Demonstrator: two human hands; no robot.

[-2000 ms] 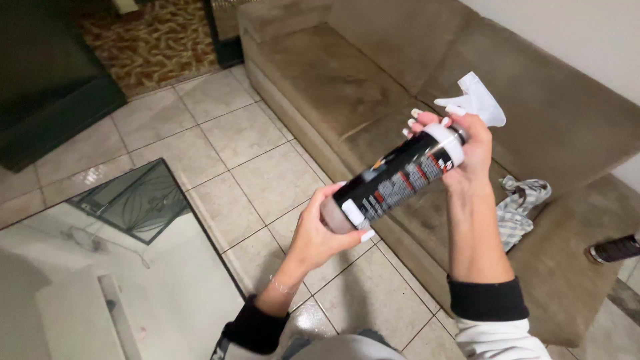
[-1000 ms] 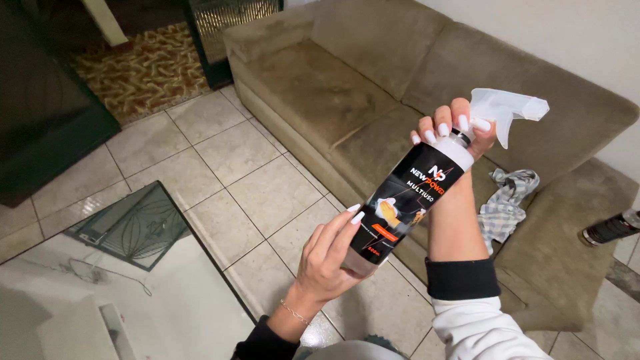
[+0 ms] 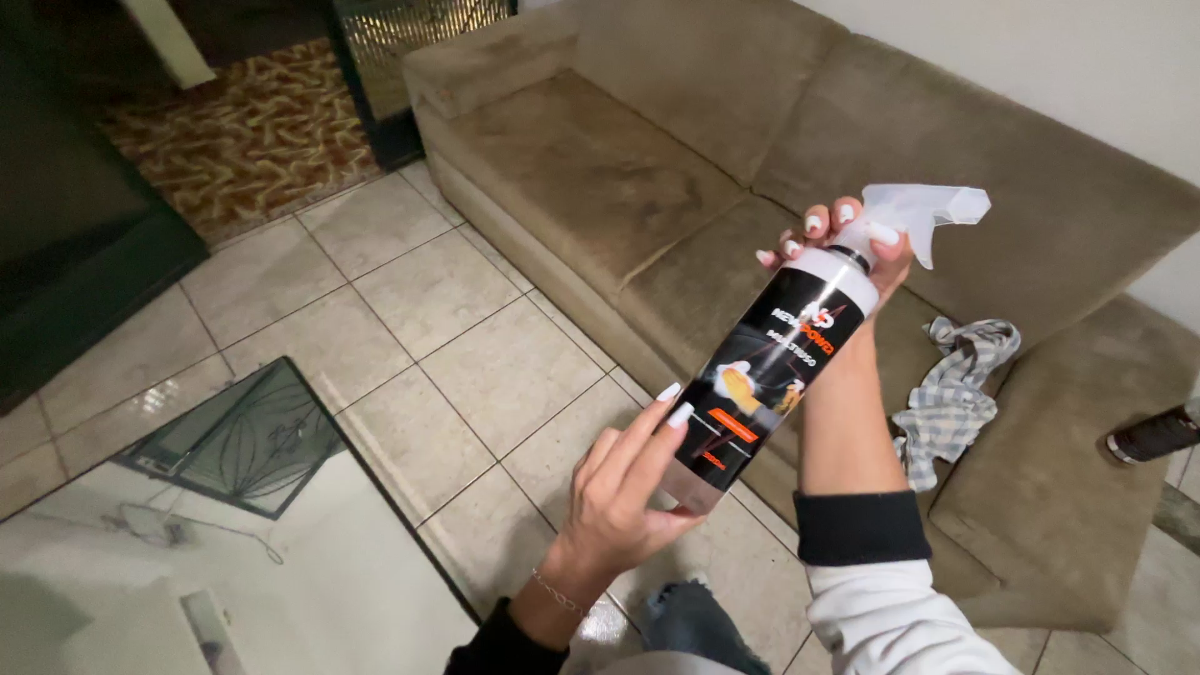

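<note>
A NewPower multi-purpose cleaner spray bottle [image 3: 771,375] with a black label and a white trigger sprayer head [image 3: 923,211] is held tilted in both hands, its label facing me. My right hand [image 3: 867,248] grips it around the neck and collar, just under the sprayer. Against the lower end of the bottle, my left hand [image 3: 628,487] has its fingertips on the label's edge and its thumb underneath. A checkered cloth [image 3: 958,394] lies crumpled on the sofa behind my right forearm.
A brown fabric sofa [image 3: 600,169] runs along the wall. On its right armrest lies another dark bottle [image 3: 1155,434]. A glass tabletop [image 3: 309,581] with a dark edge is at lower left, above or beside the tiled floor [image 3: 422,375]. A patterned rug [image 3: 262,131] lies beyond the doorway.
The bottle has turned about its length: two seconds ago a side with dense writing faced me, now the picture label does. Both hands still hold it, with the left fingers shifted on its base.
</note>
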